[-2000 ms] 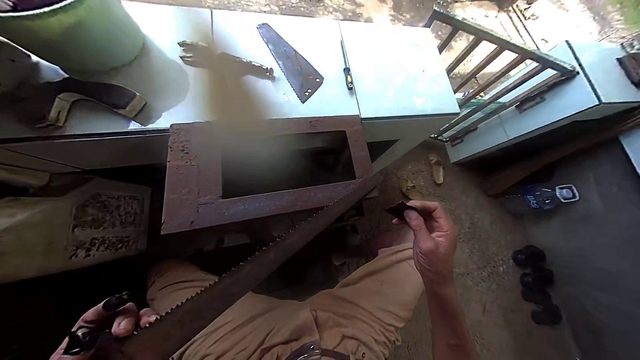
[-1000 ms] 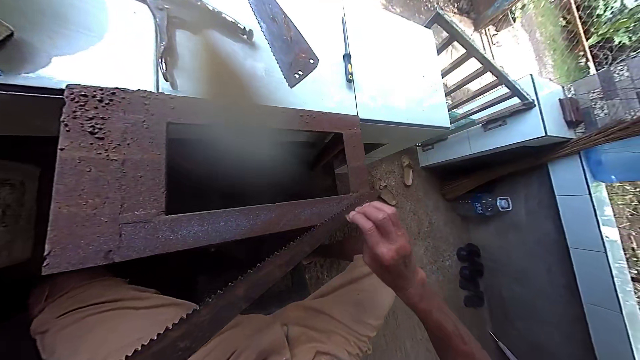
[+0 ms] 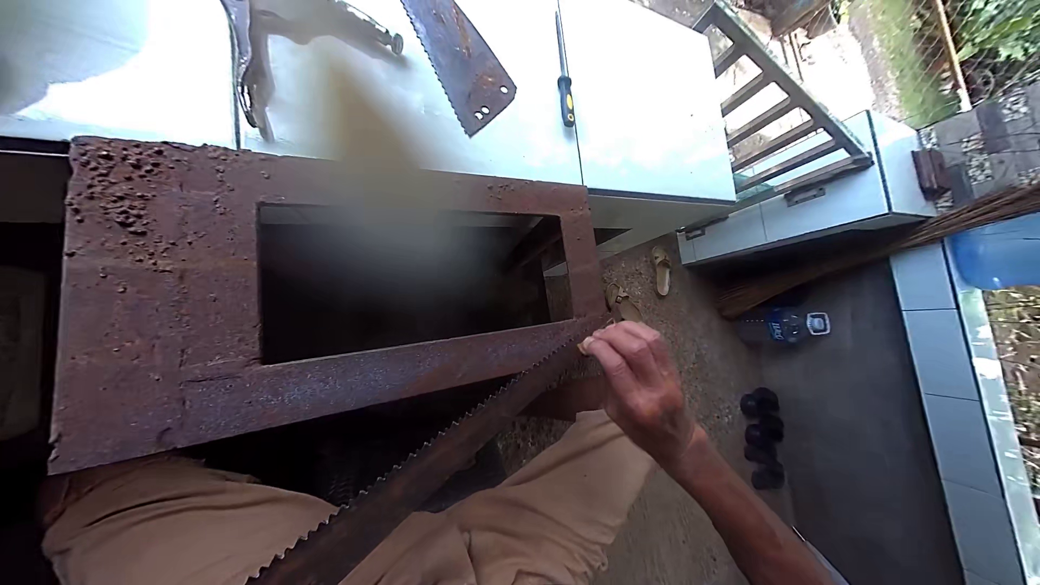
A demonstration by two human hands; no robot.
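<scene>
A long rusty saw blade runs slantwise from the bottom edge up to the near right corner of a rusty metal frame, its teeth facing the frame. At the blade's far end is my right hand, fingers closed at its tip; whether they pinch the blade or a small piece against it is hidden. My left hand is out of view. Across the white tiled top lie a second, broken-looking saw blade, a screwdriver with a black and yellow handle and a metal clamp-like tool.
A slatted wooden rack leans at the upper right. Sandals lie on the floor beyond my hand. Further right are a plastic bottle, black dumbbells and a twig broom. A blurred patch covers part of the frame's opening.
My right hand has moved onto the far end of the saw blade; two seconds ago it held a small dark piece apart from it. My left hand has left the view, which has moved closer.
</scene>
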